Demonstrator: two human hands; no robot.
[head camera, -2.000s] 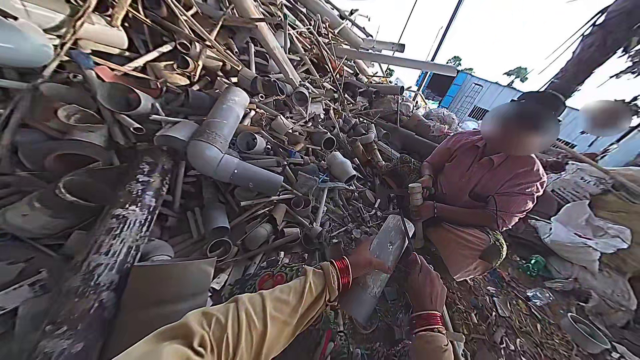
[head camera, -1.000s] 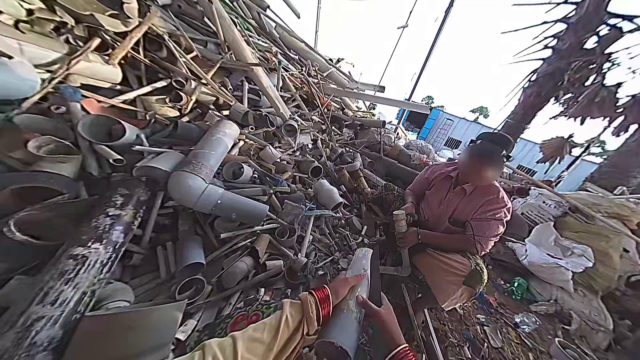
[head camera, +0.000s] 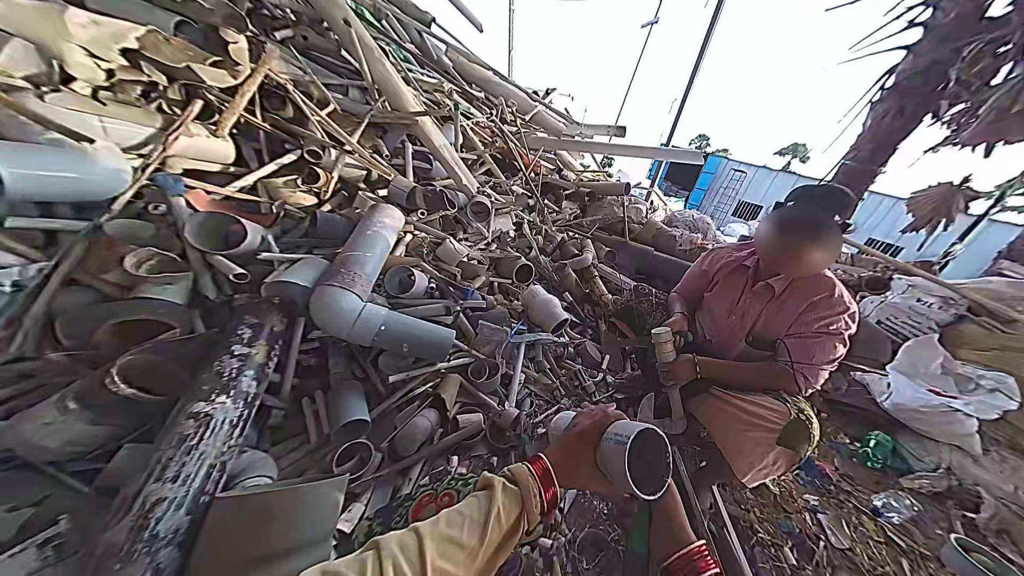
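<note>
My left hand (head camera: 582, 450) grips a short grey plastic pipe (head camera: 614, 452), its open end turned toward the lower right. Behind and below that pipe is my right hand, mostly hidden by it; the red bangles and wrist show, and a dark green thing (head camera: 638, 532) lies by the wrist. What the right fingers do cannot be made out. Both wrists wear red bangles. Just beyond, a seated person in a pink shirt (head camera: 768, 320) holds a cream plastic pipe fitting (head camera: 663, 346) in their own hands.
A large heap of scrap pipes holds a grey elbow pipe (head camera: 376, 300) and a white pipe coupling (head camera: 546, 310). A stained dark pipe (head camera: 200, 432) lies at the left. White sacks (head camera: 940, 384) lie at the right, before a palm trunk (head camera: 904, 96) and a blue-and-white building (head camera: 864, 208).
The grey pipe in my left hand has turned, so its open end now shows. My right hand has gone lower, behind the pipe. The view has tilted up somewhat.
</note>
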